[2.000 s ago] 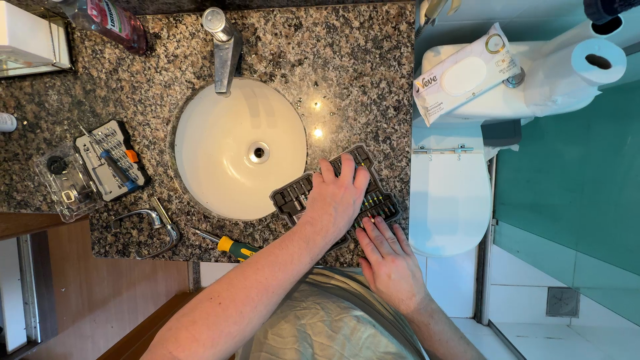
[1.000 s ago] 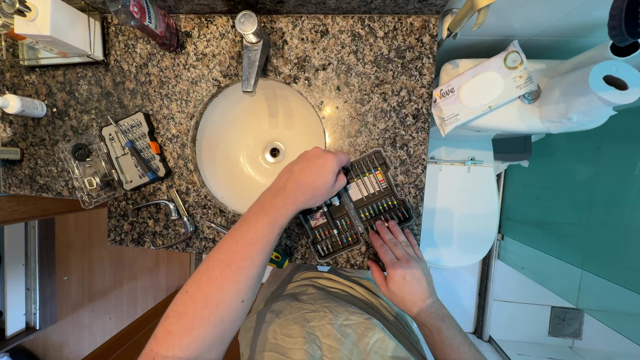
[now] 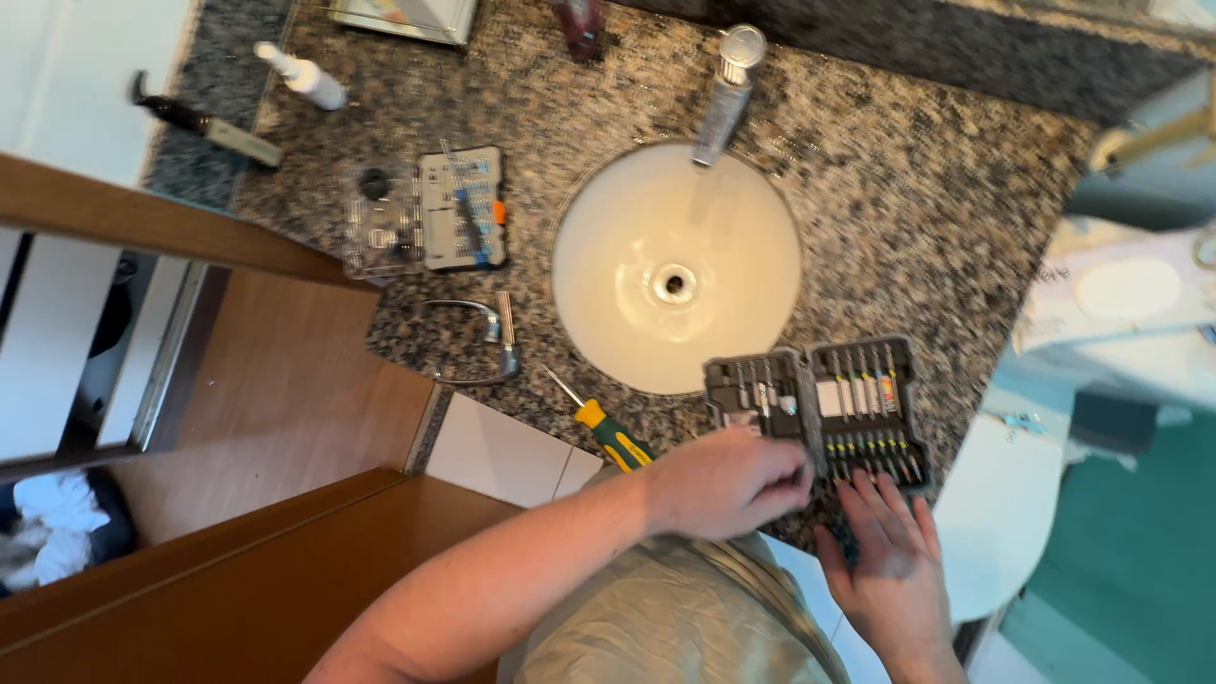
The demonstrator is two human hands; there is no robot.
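Note:
A black plastic bit case (image 3: 814, 408) lies unfolded on the granite counter, with rows of screwdriver bits in both halves. My left hand (image 3: 741, 480) is over the lower part of its left half, fingers curled; whether they hold a bit is hidden. At the lower edge of the right half rest the fingertips of my right hand (image 3: 883, 560), with the thumb apart. A green and yellow screwdriver (image 3: 613, 432) lies left of the case, its handle end hidden near my left forearm. Farther left are a chrome faucet-like handle part (image 3: 505, 351) and a small precision bit set (image 3: 463, 209).
A round white sink (image 3: 627, 237) with a chrome faucet (image 3: 727, 90) is set in the granite counter (image 3: 902, 209). To the left are a clear plastic lid (image 3: 380, 223), a white bottle (image 3: 302, 78) and a black-handled tool (image 3: 204, 123). A toilet (image 3: 1007, 513) stands at right.
My left hand has moved off the case's middle to the lower part of its left half. My right hand stays at the lower edge. The view has swung to the left and tilted.

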